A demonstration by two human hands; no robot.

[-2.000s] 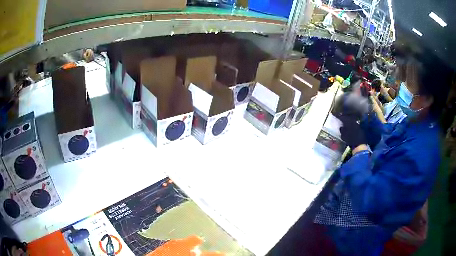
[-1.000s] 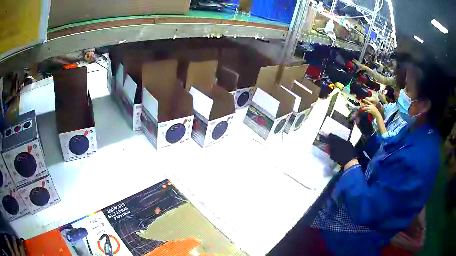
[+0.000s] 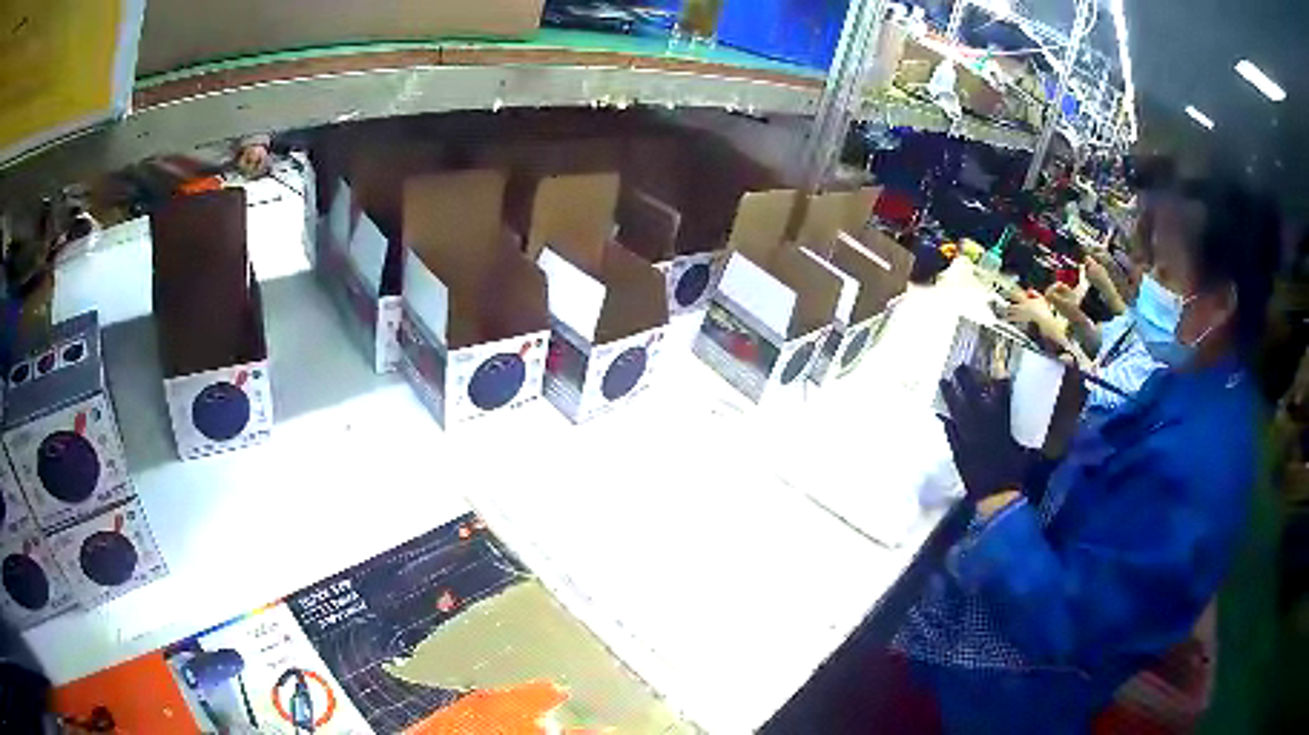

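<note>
Neither of my hands can be made out. The flattened printed carton, orange, white and black with a torn brown patch, lies nearest in front of me. Behind it on the white bench stands an open retail box with its tall brown flap up. More open boxes stand to its right, one near the middle and another beside it. Closed retail boxes are stacked at the left edge. A dark shape at the bottom left corner is too unclear to name.
A coworker in blue stands at the right bench edge, dark-gloved hand on a box. A shelf spans above the open boxes. More people are farther back at right.
The coworker's box has been lifted from the bench and tilted up in front of their chest. The view has shifted slightly. The boxes on the bench stay in place.
</note>
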